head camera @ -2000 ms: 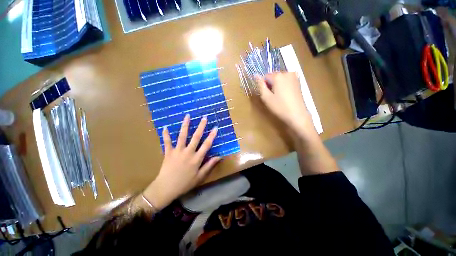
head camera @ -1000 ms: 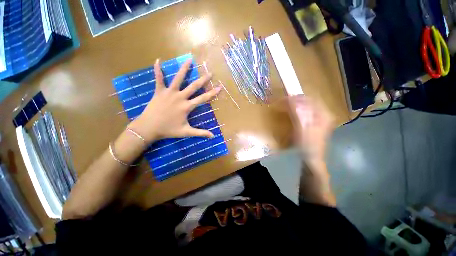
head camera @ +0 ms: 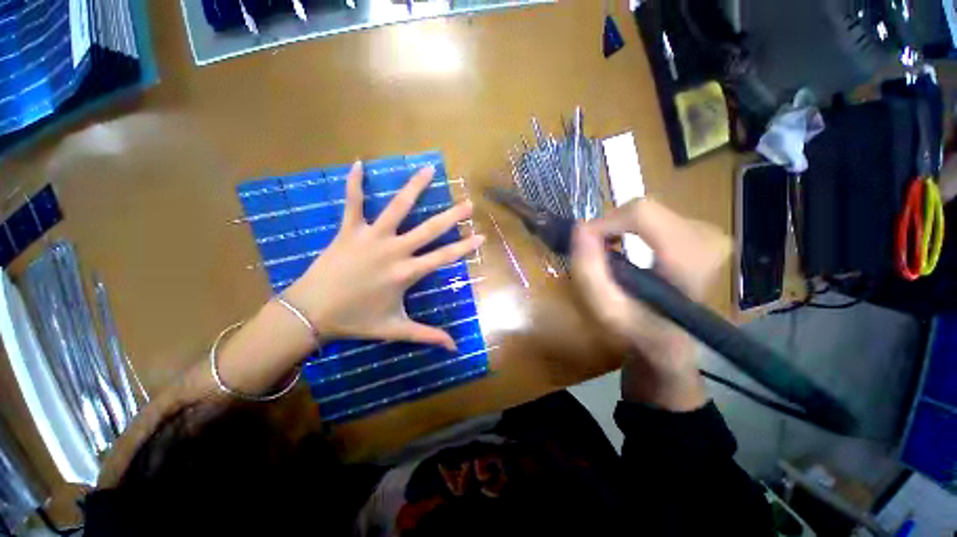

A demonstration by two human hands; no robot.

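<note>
A blue panel of solar cells (head camera: 394,367) with pale lines lies flat on the brown bench, thin wire ends sticking out at its sides. My left hand (head camera: 378,262) lies spread on it, palm down, fingertips near its right edge, where a thin silver ribbon (head camera: 475,226) runs along the line ends. My right hand (head camera: 651,273) holds a thick dark soldering iron (head camera: 698,315), slightly blurred. Its tip points left, just right of the panel and apart from it. The short cut ribbon pile (head camera: 567,173) lies beyond my right hand.
A white strip (head camera: 622,168) lies beside the short pile. Long ribbon pile (head camera: 73,336) and dark cell strip (head camera: 32,222) are at left, stacked cells (head camera: 63,63) upper left. The iron stand's yellowish sponge (head camera: 702,121), a phone-like slab (head camera: 761,236) and scissors (head camera: 920,226) are at right.
My right hand left the short ribbon pile, moved right, and now holds the soldering iron near the panel. My left hand moved up the panel from its lower edge. The view has shifted.
</note>
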